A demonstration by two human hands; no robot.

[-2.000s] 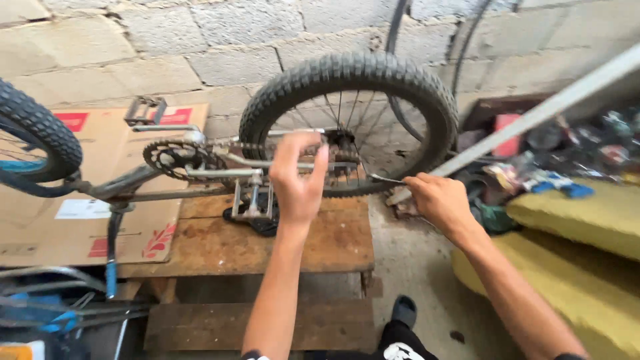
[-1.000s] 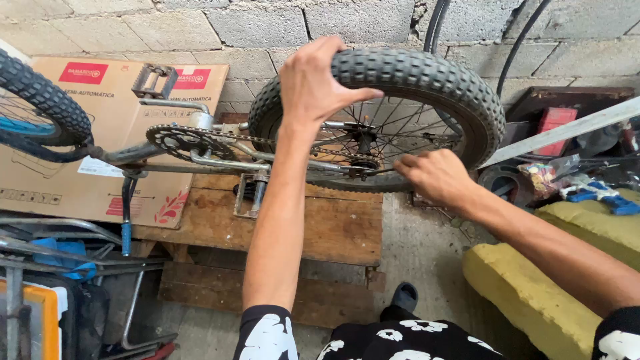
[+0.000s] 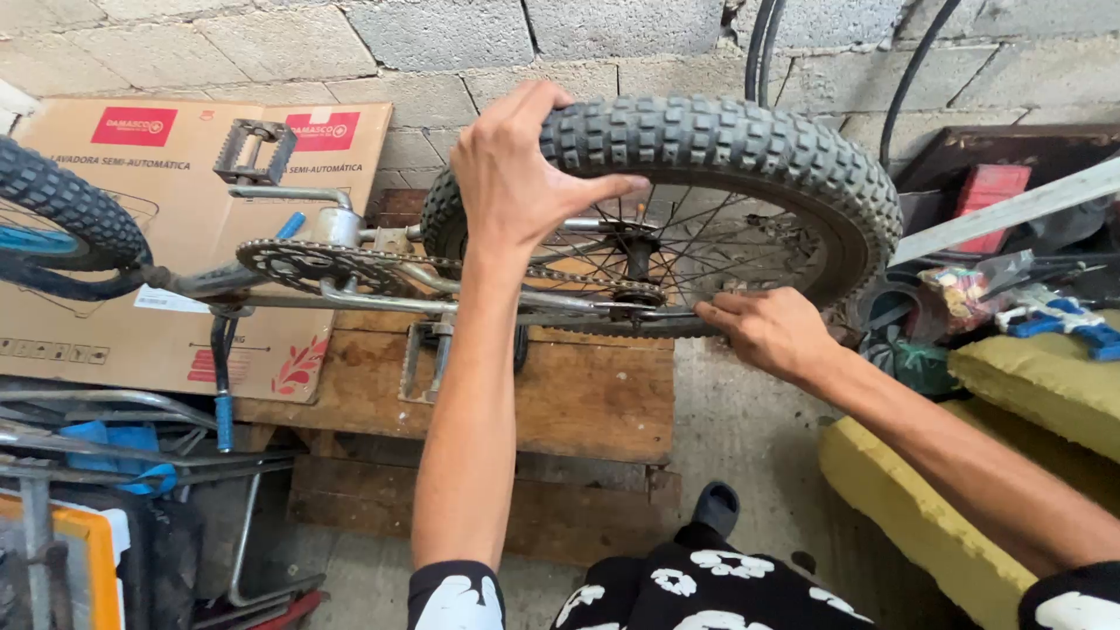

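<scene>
A bicycle lies upside down or on its side on a wooden bench (image 3: 577,411); which of the two I cannot tell. My left hand (image 3: 525,171) grips the knobby tire (image 3: 726,136) of its chain-side wheel, thumb stretched toward the spokes. At the axle, my right hand (image 3: 761,328) is closed on the end of a slim metal tool, probably a wrench (image 3: 674,312), whose far end reaches the hub. The chain (image 3: 560,278) runs from the hub sprocket to the chainring (image 3: 324,265). My left forearm hides part of the frame. One pedal (image 3: 255,150) points up near the cardboard.
Flattened cardboard (image 3: 175,341) is behind the bicycle, against a block wall (image 3: 437,44). Metal tube frames (image 3: 105,437) crowd the lower left. Yellow foam pieces (image 3: 919,507), a light bar (image 3: 1015,210) and assorted small items are on the right. A second knobby tire (image 3: 70,201) is at far left.
My left hand has gone from near the hub and chain up to the tire and taken hold of it. My right hand stays beside the axle with the tool.
</scene>
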